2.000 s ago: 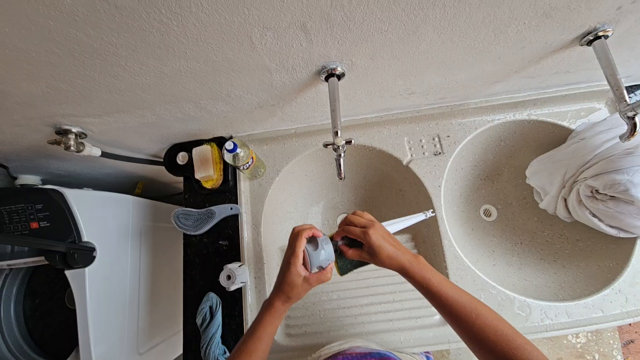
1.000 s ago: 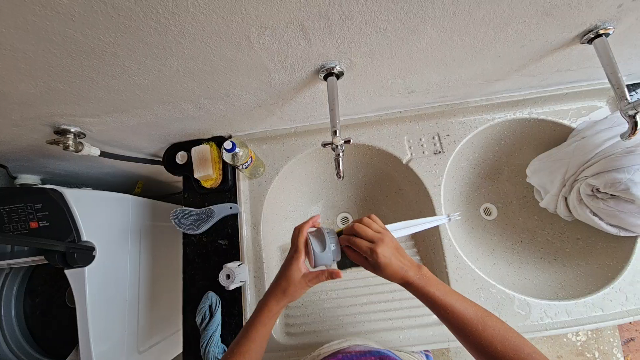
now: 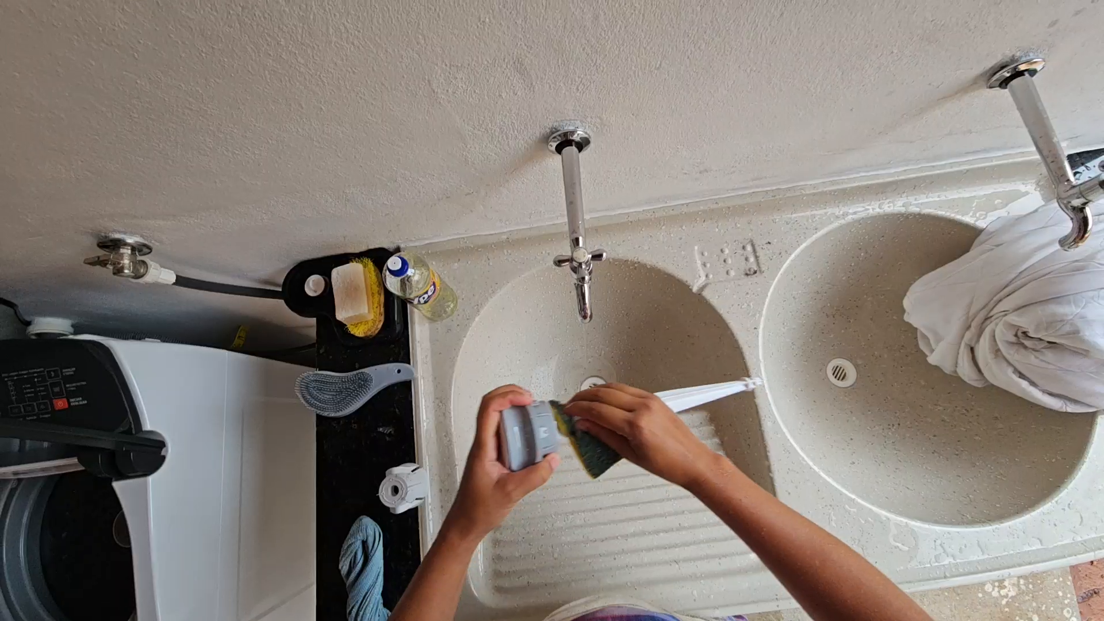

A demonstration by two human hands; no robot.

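Observation:
My left hand (image 3: pixel 500 466) grips a grey round plastic part (image 3: pixel 528 435) above the ribbed washing area of the left sink basin (image 3: pixel 517 345). In my right hand (image 3: pixel 634 427) is a green and yellow scouring sponge (image 3: pixel 593 448), its edge close against the part's right side; whether they touch is hard to tell. Behind my right hand a white tapered plastic piece (image 3: pixel 707 394) lies slanting, its tip at the basin's right rim. The chrome tap (image 3: pixel 580 276) is above the basin, and the drain is partly hidden by my right hand.
White cloth (image 3: pixel 1018 310) is bundled in the right basin (image 3: pixel 828 448). On the left are a bottle (image 3: pixel 424 289), a soap bar (image 3: pixel 350 293) on a yellow sponge, a grey brush (image 3: pixel 345 392), a white plastic fitting (image 3: pixel 403 487), a blue cloth (image 3: pixel 364 565) and a washing machine (image 3: pixel 207 457).
My right hand has drawn slightly away from the grey part, and more of the sponge shows than a second ago. My left hand keeps its hold on the part.

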